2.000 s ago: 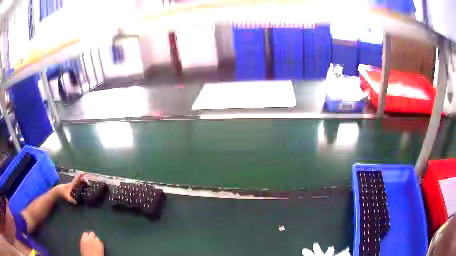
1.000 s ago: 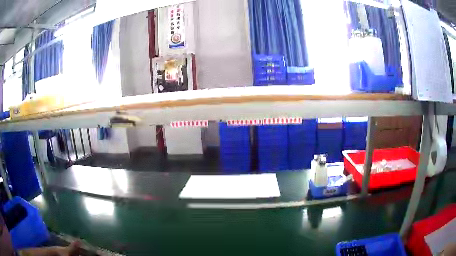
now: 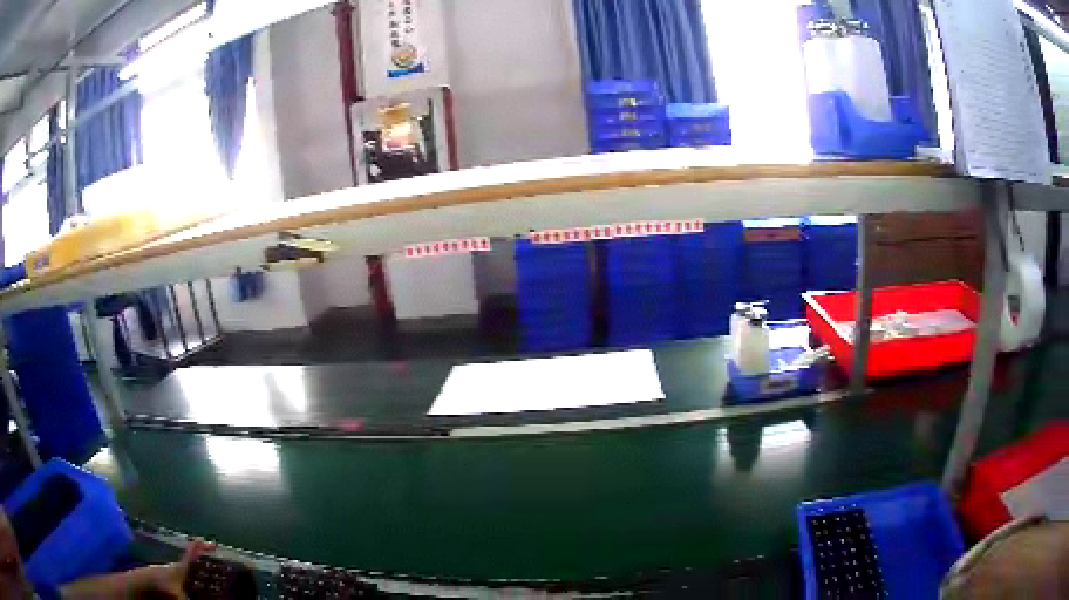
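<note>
Neither my left hand nor my right hand can be made out. A blue tray (image 3: 945,527) stands at the lower right, with rows of black adapters (image 3: 846,553) along its left side, their pins showing as bright dots. More black adapters (image 3: 219,579) lie at the bottom left, cut off by the lower edge. Another person's hand (image 3: 191,565) touches them, its arm coming from the left edge. A second dark group of adapters (image 3: 314,583) lies just right of these.
A blue bin (image 3: 100,527) is at the far left. A red bin (image 3: 996,469) adjoins the right tray. A green belt (image 3: 492,498) crosses in front, under a raised shelf (image 3: 492,205). Beyond are a white sheet (image 3: 549,383), bottle and red tray (image 3: 897,352). An unclear beige rounded shape is bottom right.
The view has tilted up from the bench to the shelf, then slightly down again. The glove and most of the bench top have left the picture. The other person's hand remains by the adapters.
</note>
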